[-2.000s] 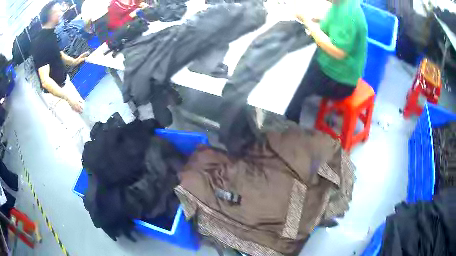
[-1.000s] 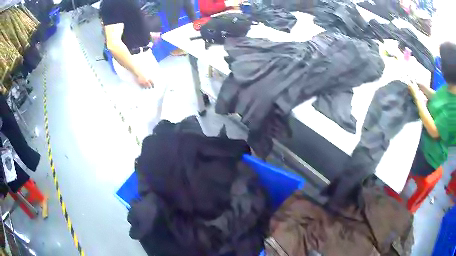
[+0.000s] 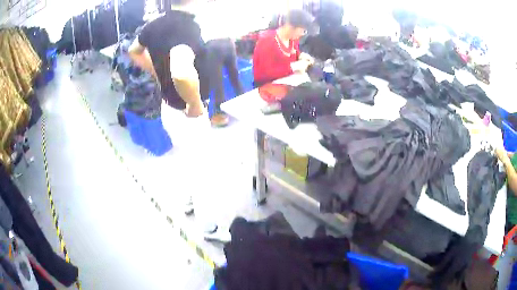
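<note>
No hand of mine is in view. Nearest in front of me, at the bottom, is a heap of dark garments (image 3: 283, 255) in a blue bin (image 3: 378, 273); only parts of the bin's rim show. Brown garments (image 3: 481, 276) lie at the lower right, cut off by the edge. Grey-black garments (image 3: 385, 164) are spread over the near end of the white worktable (image 3: 442, 210) and hang down its side.
A person in black (image 3: 176, 62) stands in the aisle beside a blue bin (image 3: 148, 133) of dark garments. A person in red (image 3: 275, 56) sits behind the table near a black backpack (image 3: 309, 102). Tan garments (image 3: 14, 85) hang at left. Floor marking tape (image 3: 122, 161) lines the aisle.
The view has swung left and up, so the near bin and brown garments sit lower. The person in black now leans beside a blue bin, and the person in red shows more fully.
</note>
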